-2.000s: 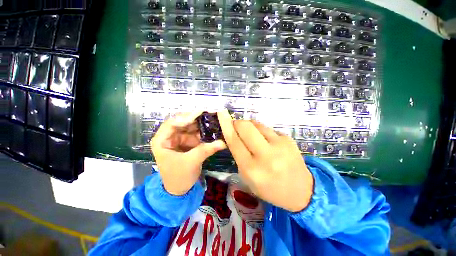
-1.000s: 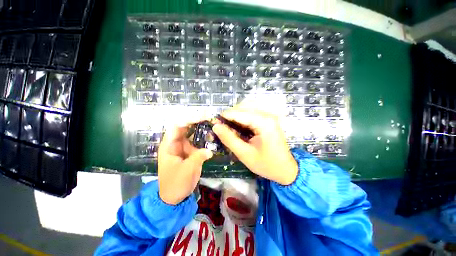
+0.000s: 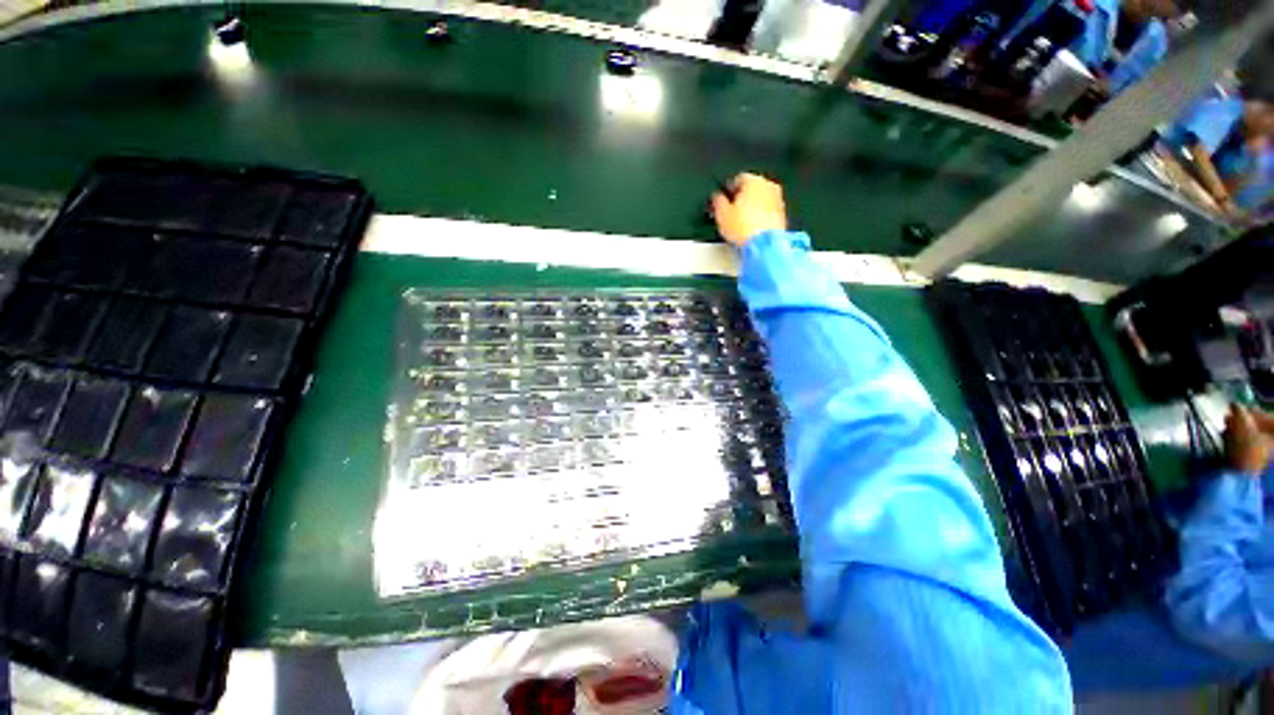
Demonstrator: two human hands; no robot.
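Observation:
My right hand point(image 3: 750, 210) is stretched out over the green belt beyond the white rail. A small dark item point(image 3: 727, 189) shows at its fingertips; it is too small to name surely. My left hand is not in view. The clear blister tray point(image 3: 559, 419) lies in front of me with rows of small dark parts in its pockets. Strong glare covers its near part, and my right sleeve hides its right edge.
Black trays lie left point(image 3: 168, 349) and right point(image 3: 1069, 433). The white rail point(image 3: 545, 249) crosses behind the clear tray. Small dark units point(image 3: 622, 60) stand on the belt. A slanted post point(image 3: 1062, 161) rises at right. Neighbouring workers show at right, one by a hand point(image 3: 1248, 437).
My hands were together on a black housing above the clear tray. My right hand has moved out to the belt, and my left hand has left the picture. The view has tilted up.

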